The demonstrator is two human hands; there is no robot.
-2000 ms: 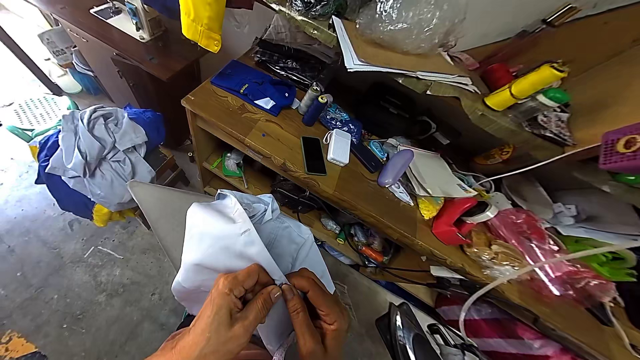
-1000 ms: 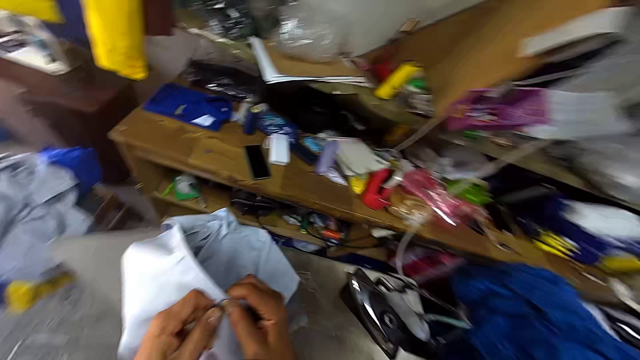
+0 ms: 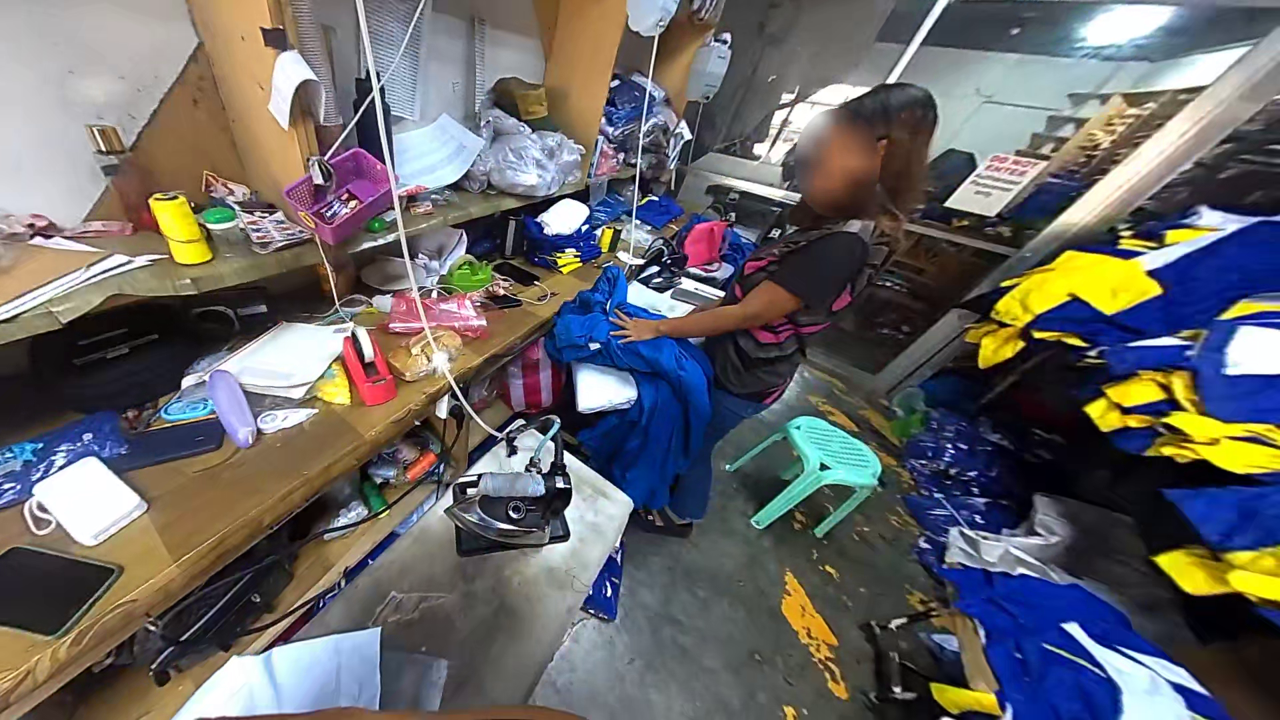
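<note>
Neither of my hands shows clearly; only a strip of skin lies along the bottom edge, too little to tell hand from forearm. Just above it is a piece of pale fabric (image 3: 300,675), mostly cut off by the frame. Beyond the fabric, an electric iron (image 3: 515,505) rests on a dark pad on the pale work board (image 3: 420,585), its cord and hose rising behind. Whether my fingers hold the fabric is hidden.
A wooden workbench (image 3: 250,465) with phones, a red tape dispenser (image 3: 368,368) and papers runs along the left. Further back a person (image 3: 790,310) handles blue cloth (image 3: 640,380). A green plastic stool (image 3: 815,465) and blue-yellow garments (image 3: 1180,400) are at the right.
The view has swung far to the right. Both hands, earlier pinching the pale fabric, have left the frame apart from a strip of skin. The person and stool have come into view.
</note>
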